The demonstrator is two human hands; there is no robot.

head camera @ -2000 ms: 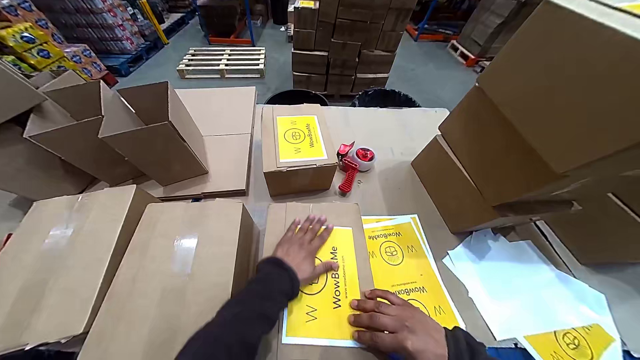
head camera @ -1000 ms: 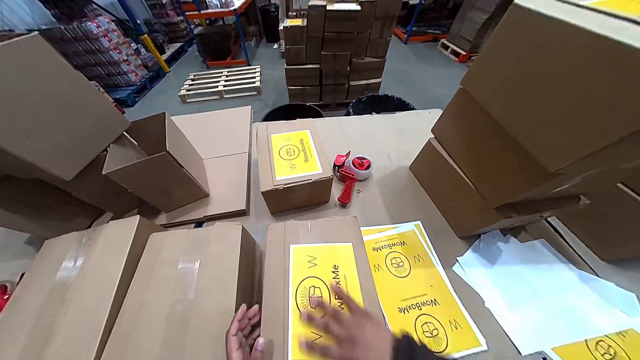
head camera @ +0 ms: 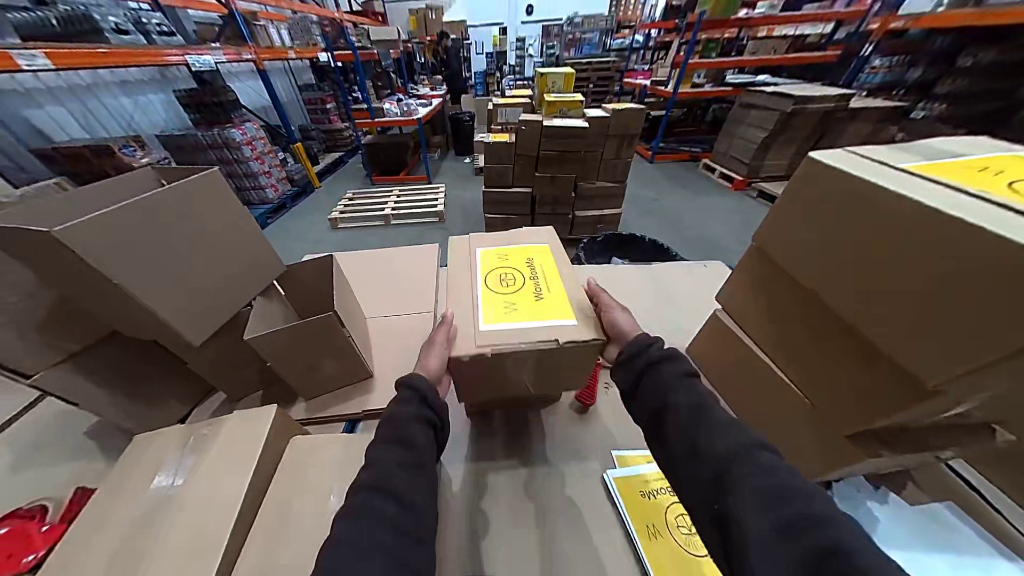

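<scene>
Between my two hands is a closed cardboard box [head camera: 528, 372] with a yellow printed label [head camera: 526, 286] on its top. My left hand [head camera: 436, 354] presses on its left side and my right hand [head camera: 614, 320] on its right side. Part of another cardboard surface shows just under the box, mostly hidden by it. A red tape dispenser [head camera: 588, 387] lies on the table by the box's right side, only its handle showing. Yellow printed sheets [head camera: 664, 516] lie stacked on the table, partly behind my right sleeve.
Open cardboard boxes [head camera: 308, 344] stand at the left, with closed taped boxes [head camera: 180, 488] nearer me. Another red tape dispenser [head camera: 40, 524] is at the lower left. Large boxes [head camera: 864, 320] are stacked at the right. Beyond the table are a black bin [head camera: 628, 248] and a wooden pallet [head camera: 388, 205].
Both hands have moved away from me, with a labelled box now between them. The near box that I was touching is no longer in its place by the yellow sheets. The view has tilted up.
</scene>
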